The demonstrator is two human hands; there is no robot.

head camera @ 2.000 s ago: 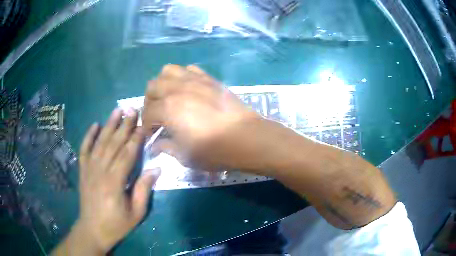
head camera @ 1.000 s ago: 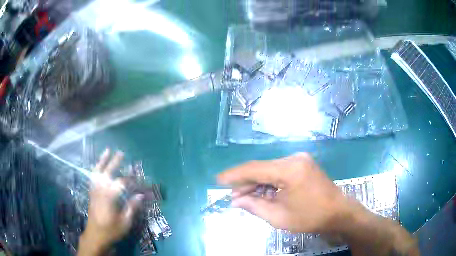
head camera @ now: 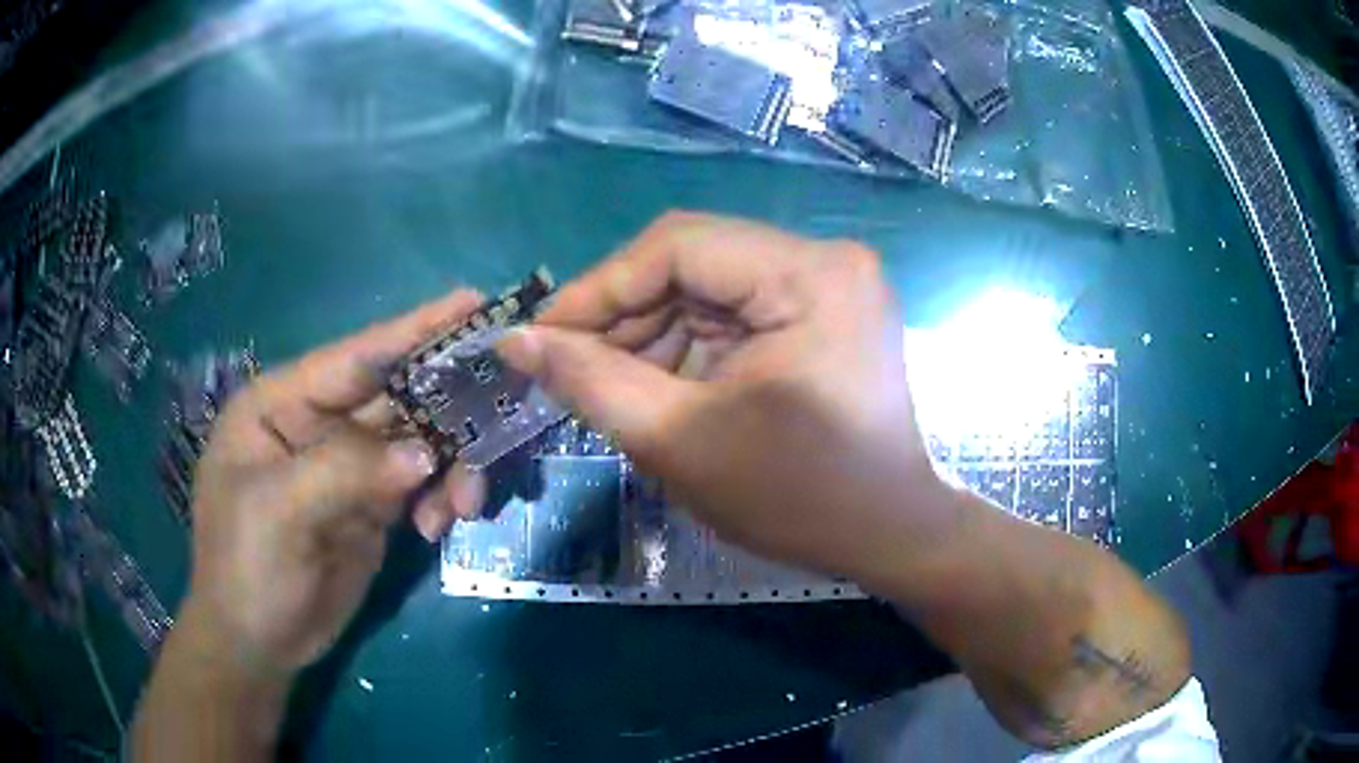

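A circuit board [head camera: 474, 391] is held tilted above the perforated strip, its grey face with small dark marks showing and a row of pads along its upper edge. My left hand [head camera: 321, 462] grips the board's left side between fingers and thumb. My right hand [head camera: 716, 350] is at the board's upper right, thumb and fingertips together on its face and edge. Whether a small film piece is between those fingertips cannot be told. The perforated strip [head camera: 716, 578] lies flat below, with a punched white edge and gridded cells, partly hidden by my right hand and forearm.
A loose board pile [head camera: 67, 321] lies on the green tabletop [head camera: 373, 194] at the left. A clear plastic bag [head camera: 1051, 149] with several grey boards is at the top. A spare strip [head camera: 1245, 164] curves along the right edge. A red stool [head camera: 1304, 522] shows at the lower right.
One second ago my left hand was over the pile at the left; it now holds a board in front of me. My right hand has come to that board. The camera view has shifted.
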